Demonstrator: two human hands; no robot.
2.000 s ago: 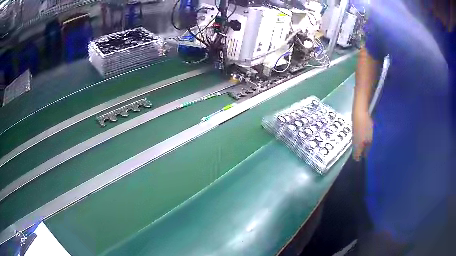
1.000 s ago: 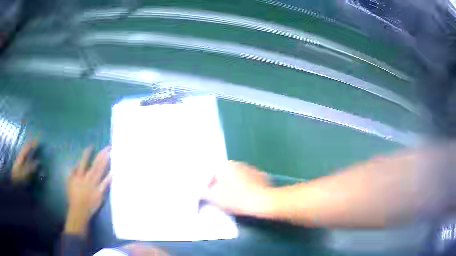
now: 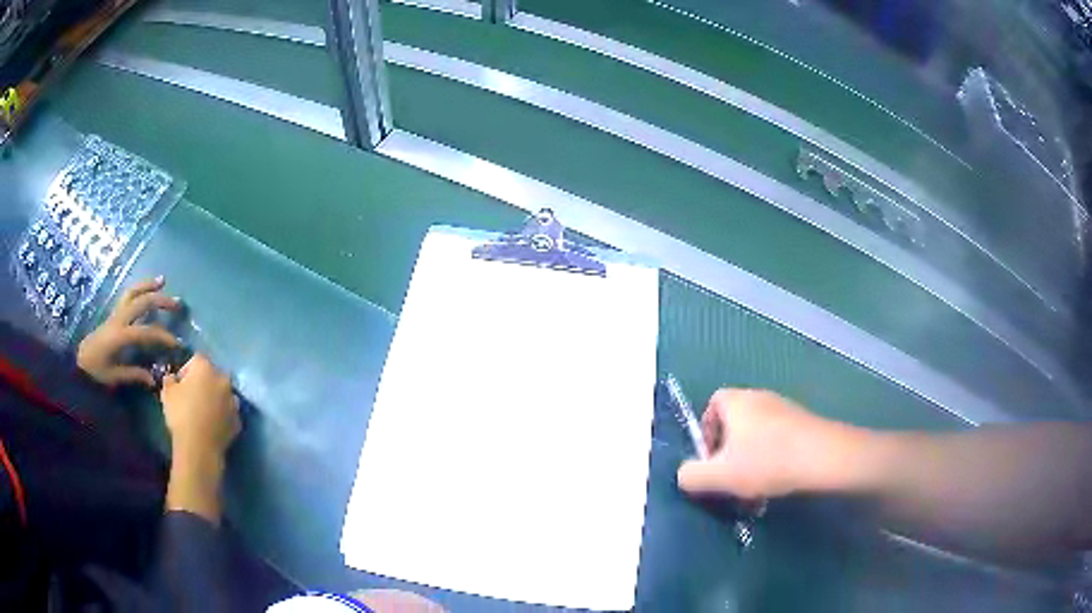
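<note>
A clipboard with a metal clip lies on the green bench, covered by an overexposed white paper form with no readable writing. My right hand comes in from the right edge, bare, just right of the clipboard. It is closed around a thin pen, whose ends show above and below the fingers. The hand does not touch the paper. My left hand cannot be made out. A rounded white shape with a blue line and a skin-coloured patch are cut off at the bottom edge; I cannot tell what they are.
Another person's two hands are close together at the left, with a small dark thing between them. A clear blister tray lies behind them. Beyond the bench are guide rails, an upright post and a toothed metal strip on the belt.
The view has turned from the machine side to the clipboard. Since one second ago, my right hand has moved off the paper to the right with the pen. The other person's hands have come together.
</note>
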